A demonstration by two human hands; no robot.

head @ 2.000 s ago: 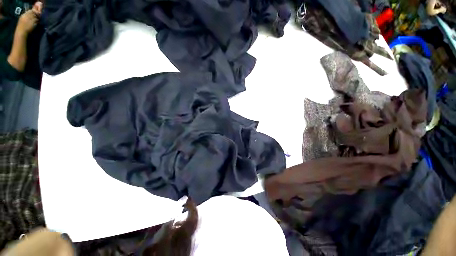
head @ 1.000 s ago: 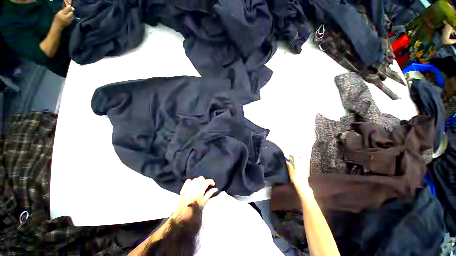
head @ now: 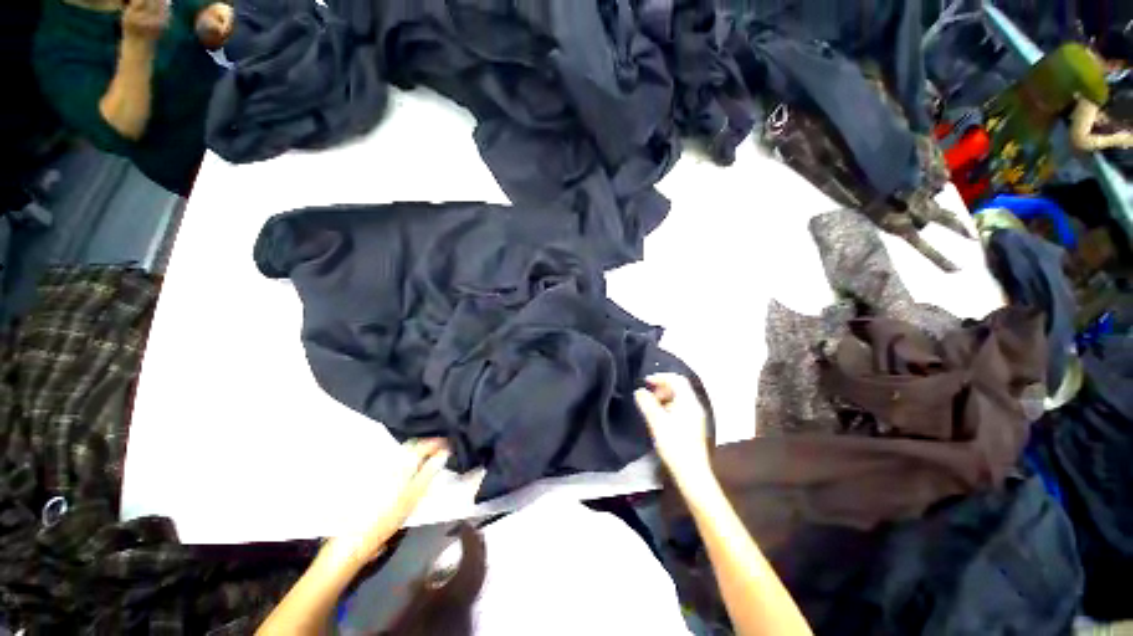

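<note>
A dark navy garment [head: 497, 336] lies bunched on the white table [head: 249, 435] in front of me. My right hand [head: 677, 422] is at its lower right part, with thumb and fingers closed on the dark cloth. No tool shows clearly in it. My left hand [head: 404, 485] is at the garment's lower left edge. Its fingertips touch or go under the cloth and are partly hidden, so its grip cannot be told.
A heap of dark garments [head: 534, 75] lies at the far side. A tweed garment [head: 795, 360] and brown cloth [head: 857, 478] lie at right. Plaid garments [head: 75, 360] hang at left. A person in dark green [head: 75, 75] stands at far left. A blue bin [head: 1037, 218] is at right.
Both hands came into view from below. Since one second ago, my left hand has moved left and slightly down along the garment's edge, and my right hand left onto the cloth.
</note>
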